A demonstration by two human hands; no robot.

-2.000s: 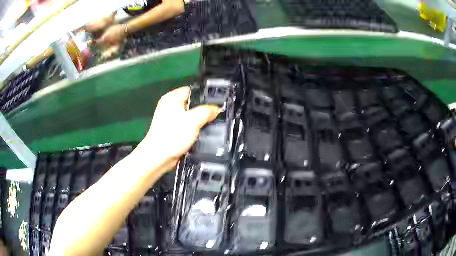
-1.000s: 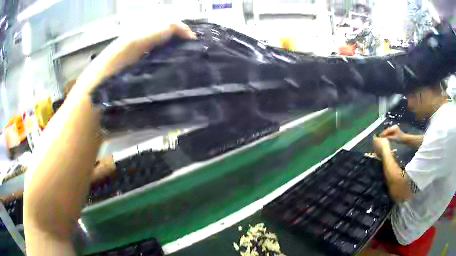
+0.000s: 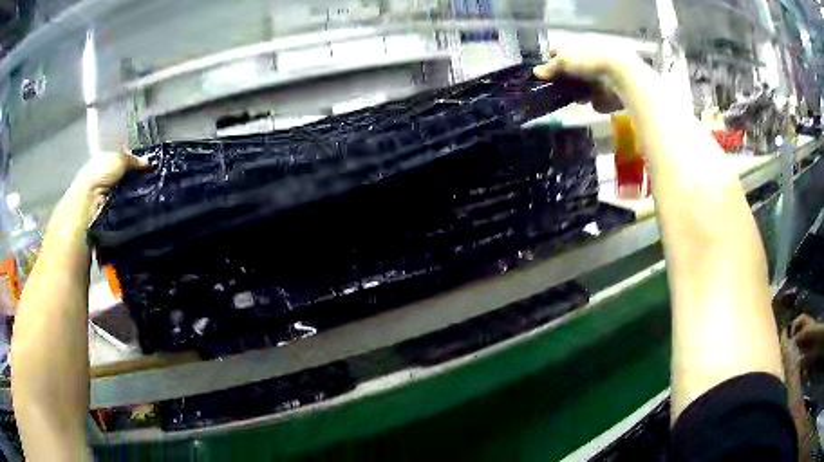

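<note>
A large thin glossy black blister tray [image 3: 316, 171] is held up by its two ends and spans most of the view. My left hand [image 3: 110, 173] grips its left end. My right hand [image 3: 583, 74] grips its right end, higher up, so the tray slopes. Directly below it is a stack of black trays [image 3: 434, 235] on a raised shelf. The held tray overlaps the stack's top; I cannot tell if they touch. The tray's pockets are blurred and their contents cannot be told.
The pale shelf edge [image 3: 379, 346] runs across below the stack. Under it lie other black trays [image 3: 506, 323] beside the green conveyor belt [image 3: 506, 397]. A yellow and red object [image 3: 630, 155] stands right of the stack. Part of a person shows at the right edge.
The tray has been raised off the worktop and carried over to the shelf stack. My right hand has come into view on its right end. The neighbouring worker and pale pile have left view.
</note>
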